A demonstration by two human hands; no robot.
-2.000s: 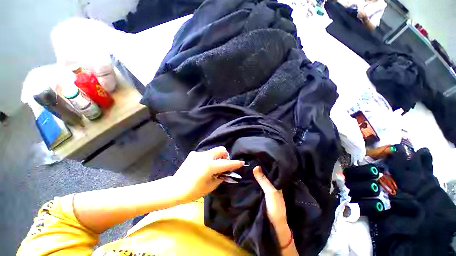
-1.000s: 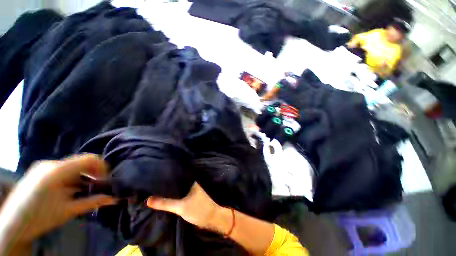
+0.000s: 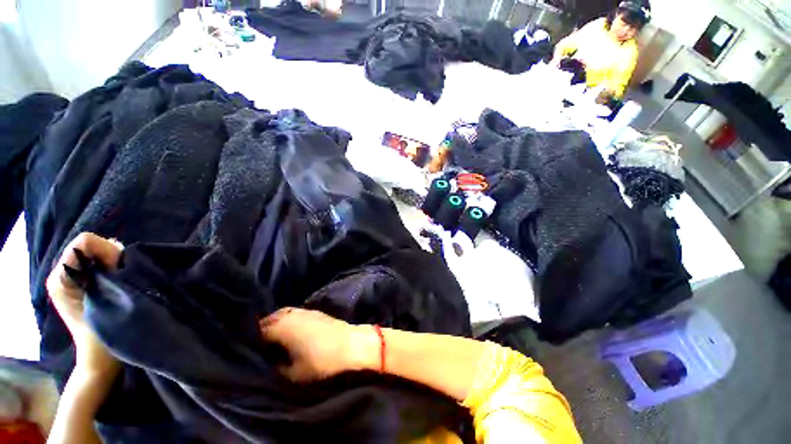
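Note:
A large black garment [image 3: 208, 355] with smooth dark cloth lies across my lap, joined visually to a heap of rough black cloth [image 3: 165, 165] on the table. My left hand [image 3: 82, 269] grips a raised edge of the garment at the far left. A small dark pointed thing shows at its fingers; I cannot tell what it is. My right hand [image 3: 317, 344], with a red cord at the wrist, is closed on the garment's folds near the middle; its fingertips are partly hidden in the cloth. No needle or thread can be made out.
Black spools with green-ringed ends [image 3: 455, 200] and an orange-red handled item [image 3: 472, 180] lie right of the heap. Beyond is a second black garment pile [image 3: 572, 208]. A purple stool [image 3: 676, 351] stands at lower right. A person in yellow [image 3: 603, 56] sits at the far side.
The view has swung right, bringing the stool and seated person in and losing the cabinet. My left hand has lifted the cloth's edge up and left; my right hand now holds its folds.

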